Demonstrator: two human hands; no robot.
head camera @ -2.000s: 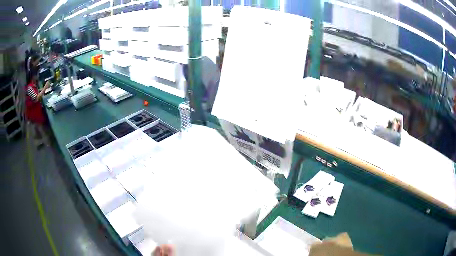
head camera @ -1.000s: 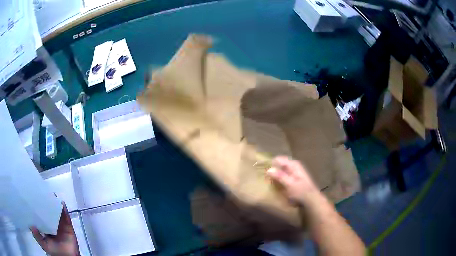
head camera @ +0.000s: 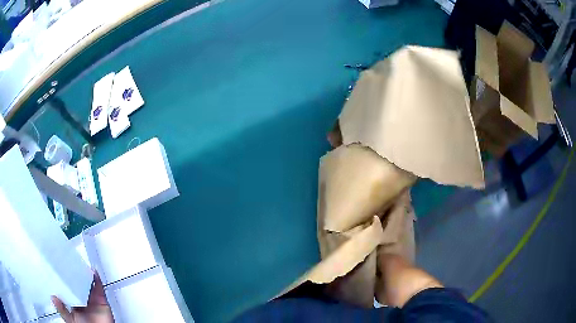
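A crumpled kraft paper sheet [head camera: 410, 120] stands up folded at the right front of the green bench. My right hand [head camera: 398, 277] is at its lower part; the paper hides the fingers, but the sheet is gathered there. My left hand [head camera: 88, 303] holds a white box piece [head camera: 38, 233] at its lower end, at the left edge. Open white box bases [head camera: 120, 246] lie edge to edge beside and below it. One more white box [head camera: 136, 173] lies at their back end, its inside bright.
Small white cards [head camera: 117, 101] with dark print lie at the back left. A tape roll [head camera: 58, 150] and power strips [head camera: 87, 182] are by the post. An open brown carton [head camera: 511, 88] stands beyond the bench at right. A raised white shelf [head camera: 82, 31] runs behind.
The kraft paper has moved right and is folded up, no longer spread open. My right hand has moved down and toward me with it. My left hand still holds the white box piece.
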